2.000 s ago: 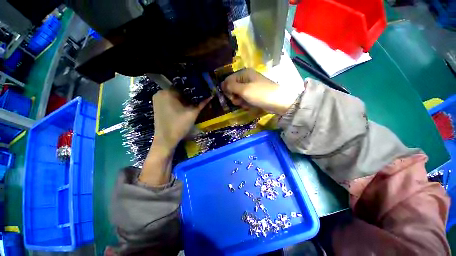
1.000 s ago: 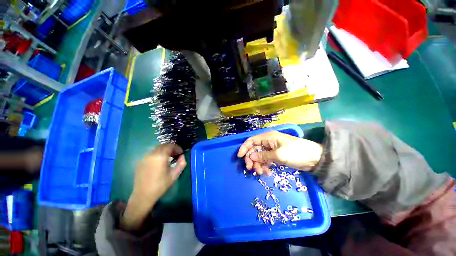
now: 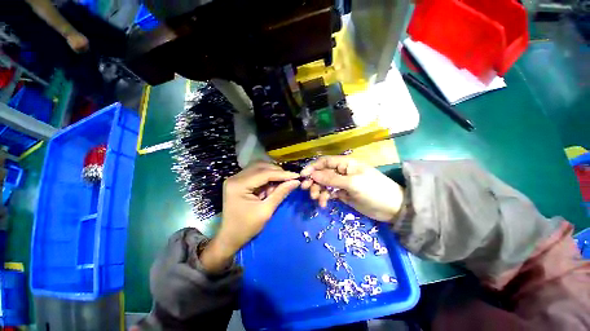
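Note:
My left hand (image 3: 255,197) and my right hand (image 3: 349,184) meet fingertip to fingertip over the back edge of the blue parts tray (image 3: 275,284). A small dark piece, like a wire lead (image 3: 299,178), shows between the fingertips; its ends are hidden by the fingers. A terminal at the right fingertips is too small to tell. Loose silver terminals (image 3: 352,239) lie scattered in the tray's right half. Behind the hands is the crimping die (image 3: 323,116) with its green patch, with the yellow ledge (image 3: 330,143) at its front.
A black wire pile (image 3: 208,145) lies left of the dark press head (image 3: 259,45). A deep blue bin (image 3: 65,226) at left holds a red bundle (image 3: 94,163). A red bin (image 3: 462,32), white paper (image 3: 453,81) and black pen (image 3: 440,102) lie upper right. Another person's arm (image 3: 61,22) shows upper left.
Both hands have left the die area and come back over the tray. My left hand has moved right from the tray's left side to meet my right hand. Another person's arm appears upper left.

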